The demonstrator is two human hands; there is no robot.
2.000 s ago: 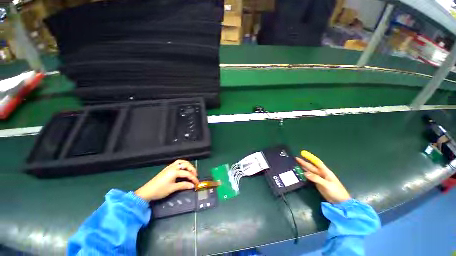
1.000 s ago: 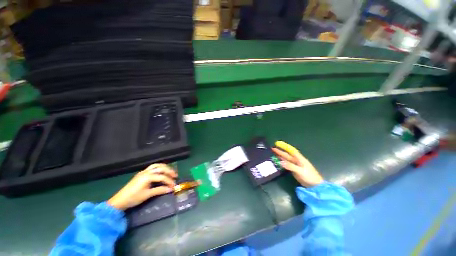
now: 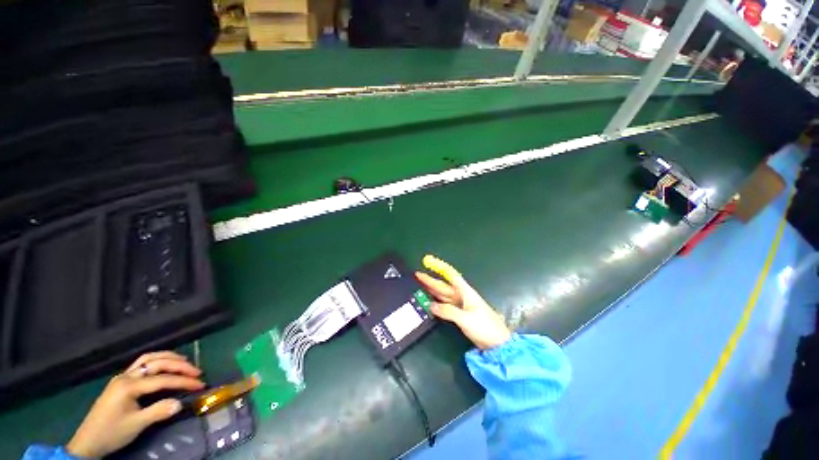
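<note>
A display assembly [image 3: 230, 426] lies back up on the green bench at lower left. My left hand [image 3: 139, 402] is on it, fingers at the orange-brown flex cable [image 3: 224, 395]; the connector is hidden under the fingers. The flex runs to the green adapter board [image 3: 272, 370], which a white-grey ribbon cable [image 3: 321, 321] joins to the black screen tester [image 3: 388, 301]. My right hand [image 3: 455, 301], with a yellow finger cot, rests its fingertips on the tester's right edge by the green spots; whether it grips the tester is unclear.
A foam tray [image 3: 108, 269] is at left, with one assembly in its right pocket. Stacked foam trays [image 3: 108, 108] stand behind it. A small dark connector [image 3: 346, 186] lies by the white line. Another device with a green board [image 3: 651, 207] is farther right. Blue floor borders the bench.
The view has swung right, so the tray, assembly and hands sit farther left. The device and floor at right show more. Both hands keep nearly the same places on the assembly and tester.
</note>
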